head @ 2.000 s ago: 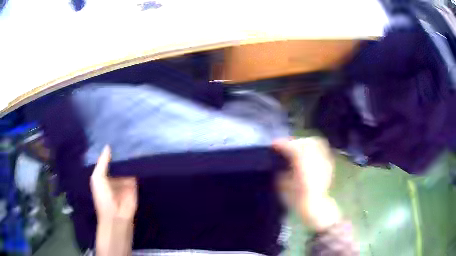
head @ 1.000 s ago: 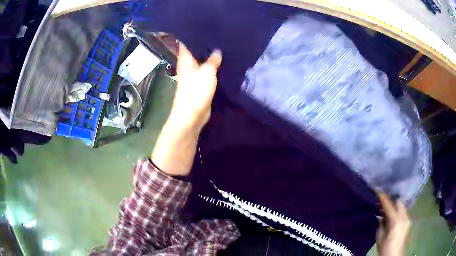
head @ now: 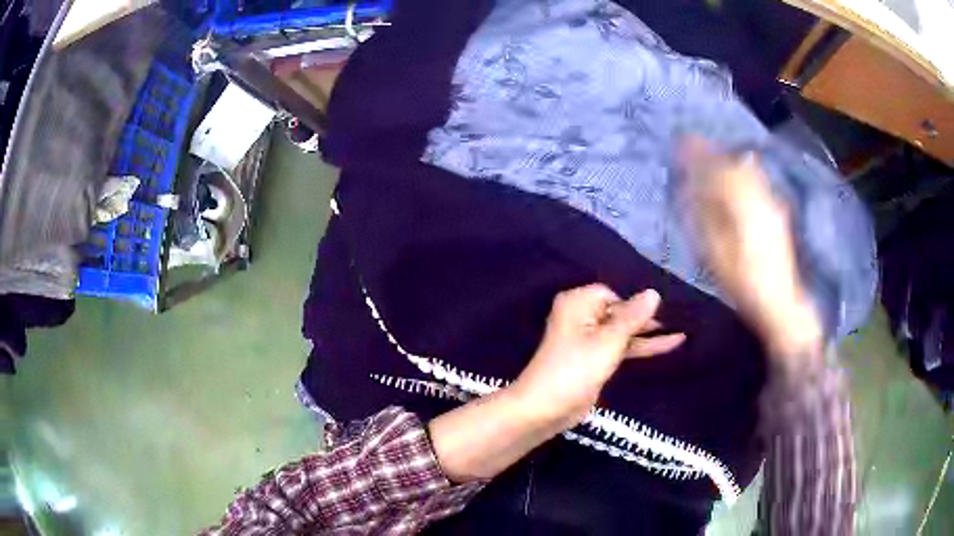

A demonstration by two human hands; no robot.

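A large dark garment (head: 502,251) lies across my lap in the middle of the view. Its shiny blue-grey patterned lining (head: 565,115) lies face up along the upper right, meeting the dark cloth in a slanting edge. My left hand (head: 591,351) is over the dark cloth below the lining, thumb and a finger extended and apart, with nothing visible in it. My right hand (head: 743,236) is blurred over the lining; whether it holds anything cannot be made out. White toothed stitching (head: 649,440) crosses the lower part of the garment. No needle or thread can be made out.
A blue plastic crate (head: 131,209) with grey cloth (head: 68,147) over it stands at upper left, beside a stand with a white card (head: 232,124). A wooden drawer (head: 889,89) under the table is at upper right. Other dark cloth (head: 926,272) hangs at the right edge.
My left hand has moved from the garment's upper left down and right to its lower middle. My right hand has moved up from the lining's lower corner. The garment has shifted left in view.
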